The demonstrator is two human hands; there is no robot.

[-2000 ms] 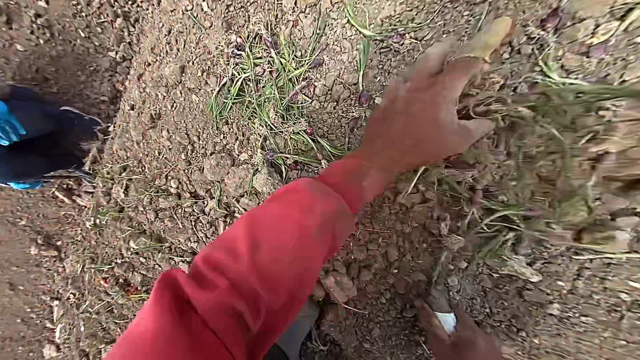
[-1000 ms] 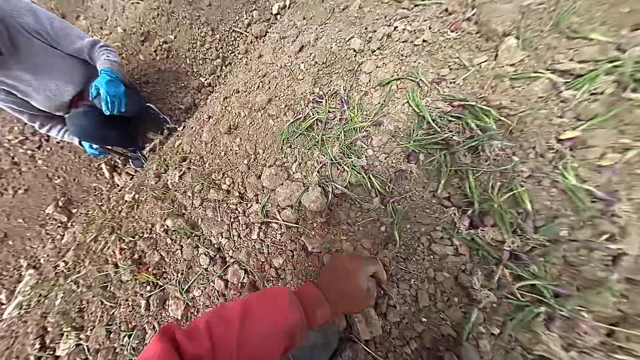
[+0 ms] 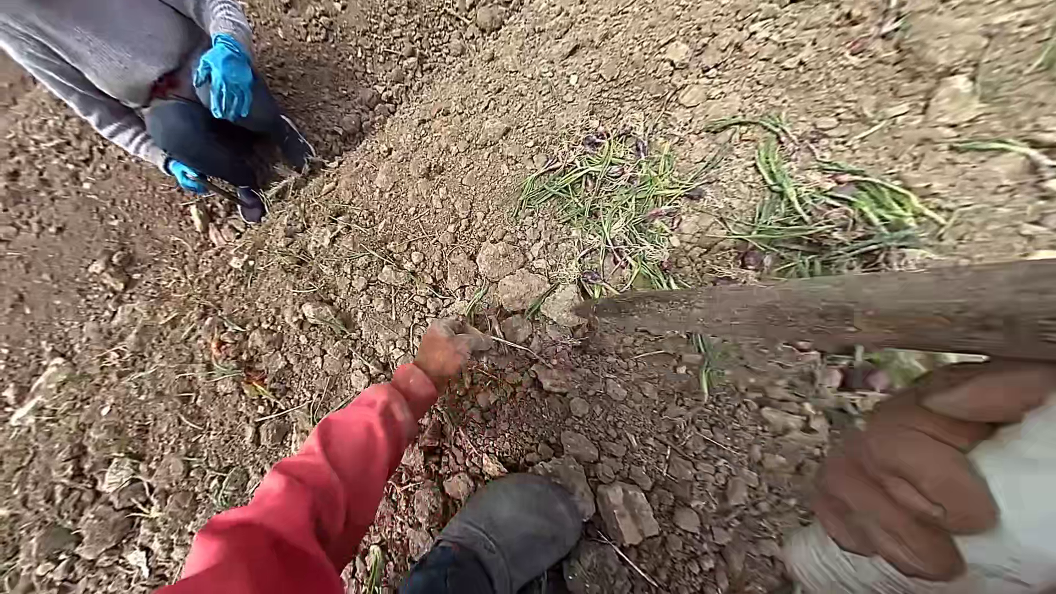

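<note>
My left hand (image 3: 445, 351), in a red sleeve, is low over stony soil with its fingers bent; a thin dry stem (image 3: 511, 342) lies by the fingertips, and whether they grip it is unclear. At the right edge my right hand (image 3: 916, 470) is closed on a long, tapered, grey-brown tool (image 3: 825, 309), whose point faces left; its material is unclear. White material (image 3: 1019, 495) shows beside the right palm. Beyond the tool's point, onions with green tops (image 3: 615, 210) lie in a heap. More pulled onions (image 3: 825, 210) are to its right.
A co-worker in a grey top (image 3: 124, 49) and blue gloves (image 3: 227, 78) crouches at upper left. My dark shoe (image 3: 516, 528) is on the soil at bottom centre. Clods and stones (image 3: 627, 511) lie around it.
The left hand was stretched over the onions at upper right two seconds ago and is now lower and further left. The right hand and tapered tool have come into view. The view has shifted.
</note>
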